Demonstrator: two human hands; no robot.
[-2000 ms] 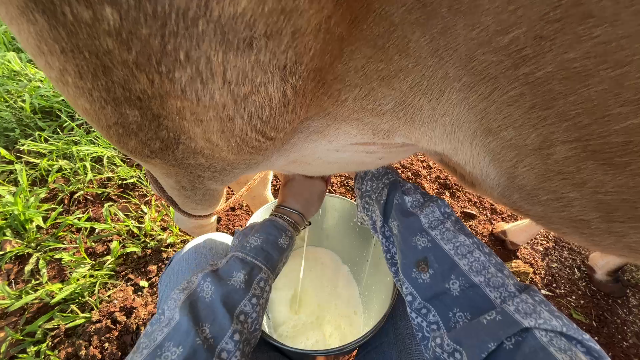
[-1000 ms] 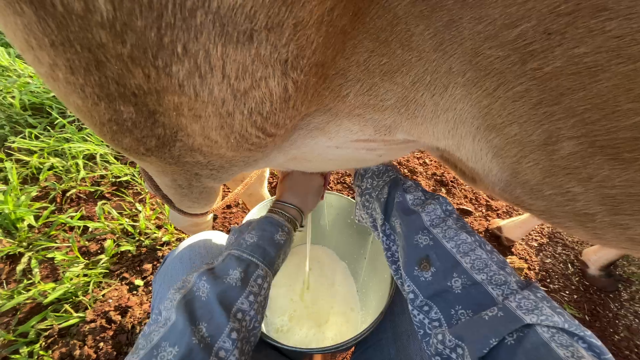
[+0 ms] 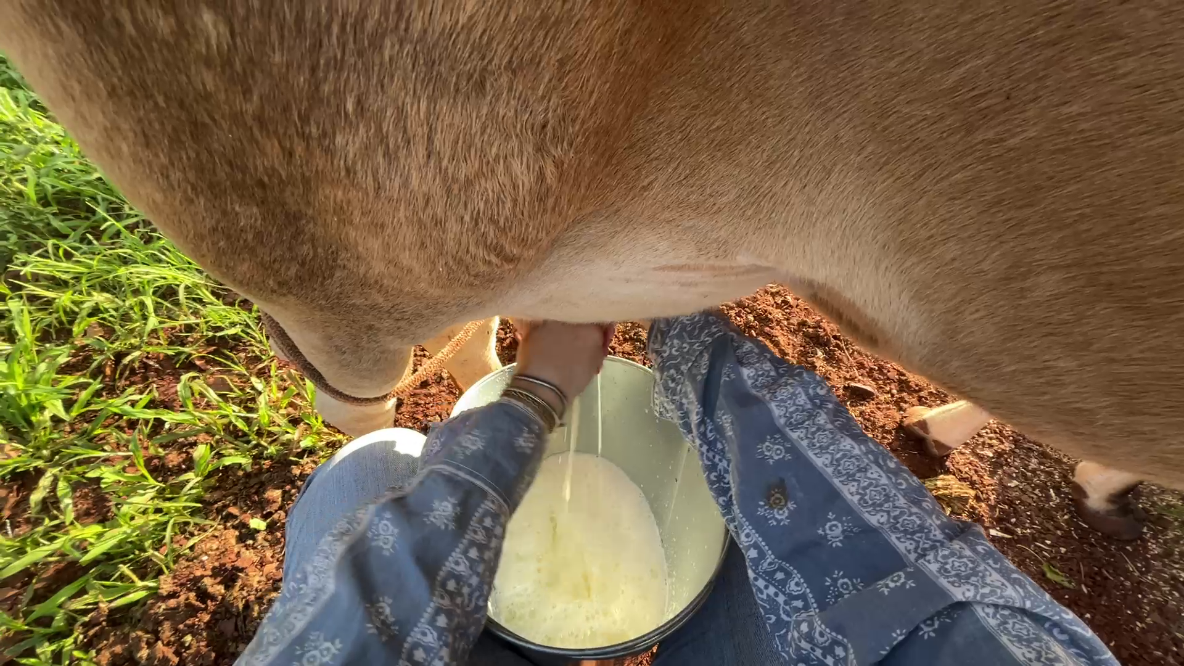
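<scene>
A brown cow [image 3: 647,157] stands across the upper view, its belly above a metal bucket [image 3: 680,518] held between my denim-clad legs. My left hand [image 3: 562,354], with bracelets at the wrist, is closed under the belly over the bucket; a teat inside it is hidden. Thin streams of milk fall from near the hand into the foamy milk [image 3: 583,555] in the bucket. My right sleeve [image 3: 814,481] reaches under the belly beside the bucket's rim; my right hand is hidden behind the sleeve and the cow's body.
A rope [image 3: 435,365] is looped round the cow's hind leg at the left. The cow's front hooves [image 3: 1110,504] rest on reddish soil [image 3: 222,592] at the right. Green grass [image 3: 120,370] grows at the left.
Milk now falls in two streams, where a second ago one was plain. Both arms stay nearly in place.
</scene>
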